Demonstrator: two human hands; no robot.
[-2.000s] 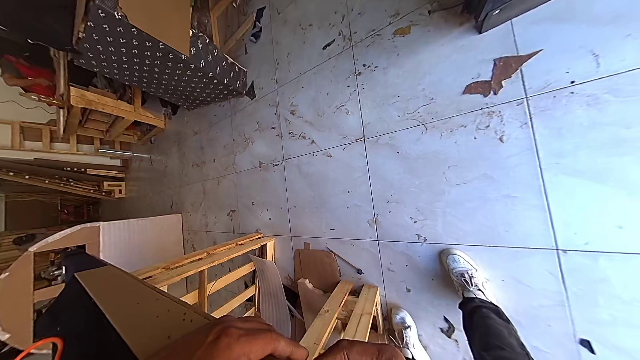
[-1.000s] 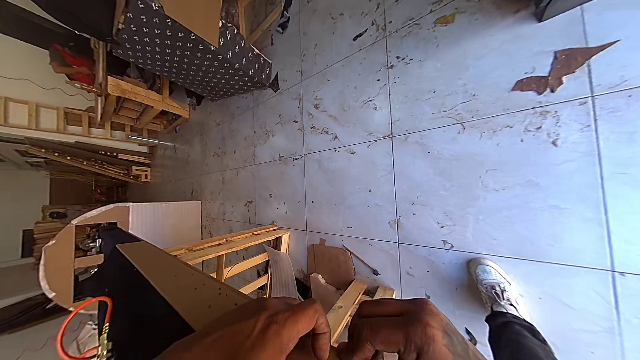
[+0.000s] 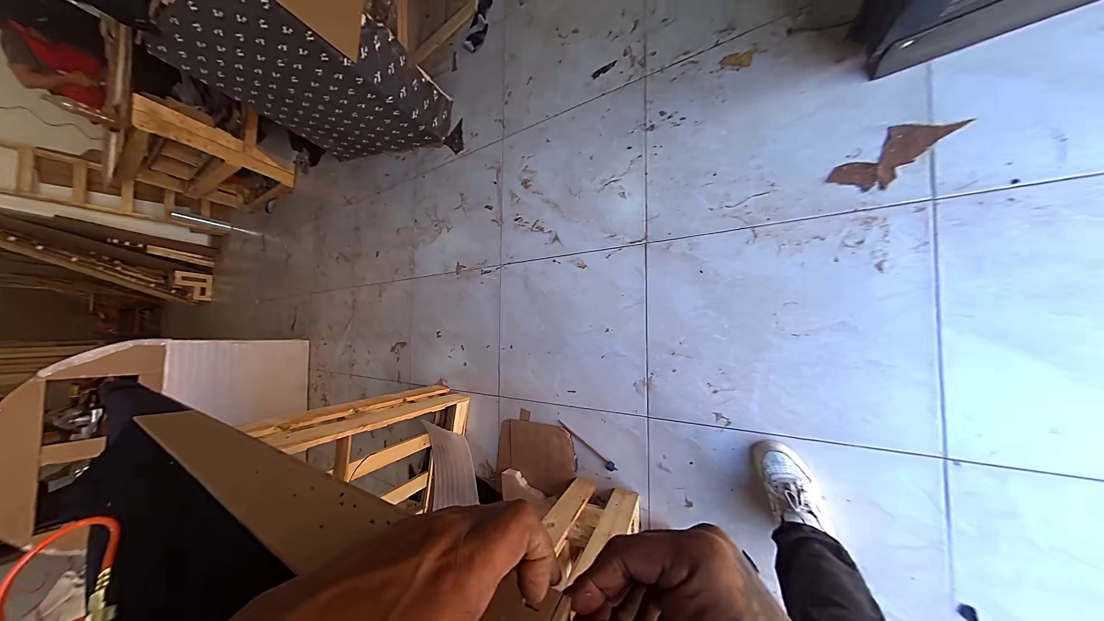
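Note:
Both hands are close together at the bottom edge of the view. My left hand (image 3: 440, 561) has its fingers curled down, with the edge of a brown piece, perhaps cardboard, just beneath the fingertips. My right hand (image 3: 673, 573) is bent with thumb and fingers drawn together at the same piece; what lies between them is too hidden to tell. Left of my left hand, a tan board strip (image 3: 259, 483) with small dark holes lies on black fabric (image 3: 185, 517). Beyond the hands, a wooden frame (image 3: 617, 517) stands low, partly covered by them.
An orange air hose (image 3: 108, 522) with a brass fitting is at the lower left. A slatted wooden frame (image 3: 371, 423), a cardboard scrap (image 3: 536, 453) and a brown scrap (image 3: 901, 155) are on the tiled floor. Patterned dark fabric (image 3: 302, 78) covers furniture at upper left; a person in red sits behind.
Both hands have come further into view since the earliest frame, and my right hand shows more fully. The orange hose shows more than two seconds ago.

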